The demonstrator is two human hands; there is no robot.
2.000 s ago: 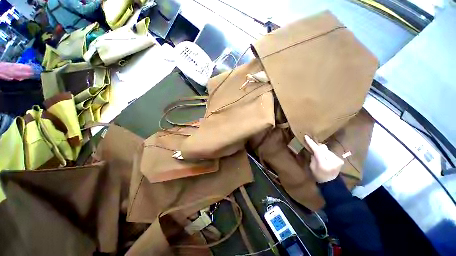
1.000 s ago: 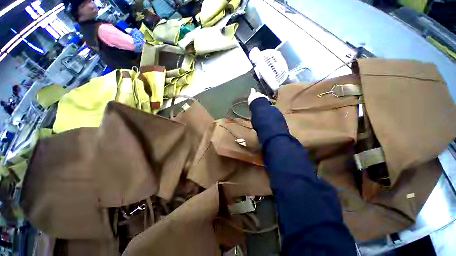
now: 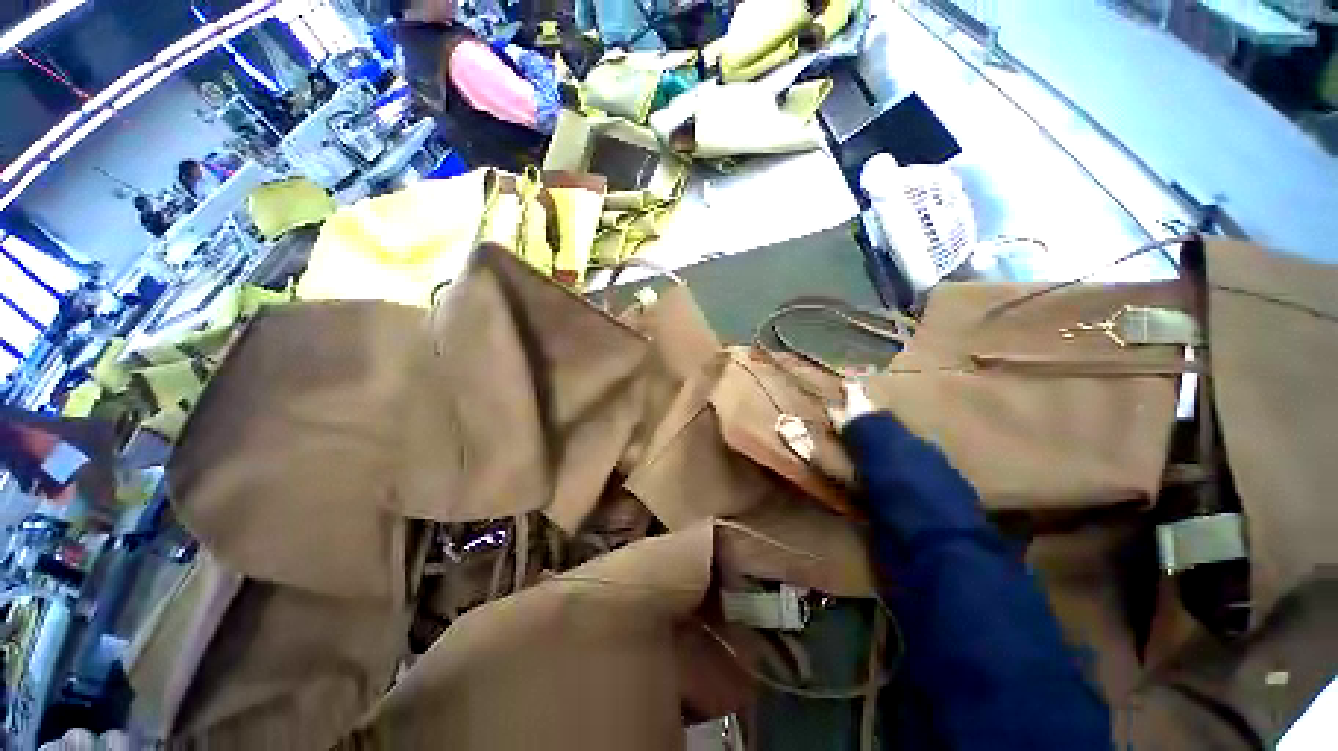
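Note:
Several brown fabric bags (image 3: 308, 411) lie piled across the worktable. My right hand (image 3: 851, 399), small and blurred, reaches in a dark sleeve to a brown bag (image 3: 1013, 418) in the middle; its fingertips touch the bag near a seam. Whether they grip it, I cannot tell. A thin looped strap (image 3: 822, 311) lies just beyond the hand. A pale tag with a cord (image 3: 794, 434) lies left of it. Webbing tabs with metal clasps show at the right (image 3: 1159, 326) and lower middle (image 3: 766, 606). My left hand is not in view.
Yellow-green bags (image 3: 404, 235) are piled beyond the brown ones. A white slotted basket-like object (image 3: 922, 220) stands at the back of the green tabletop (image 3: 763, 286), near dark boxes (image 3: 898, 132). A person (image 3: 492, 81) in a dark vest with pink sleeves is at the back left.
The view has swung left since the first frame. My right hand has moved from the right-hand bag's lower edge to the middle bags, then slightly back from the looped strap onto the bag.

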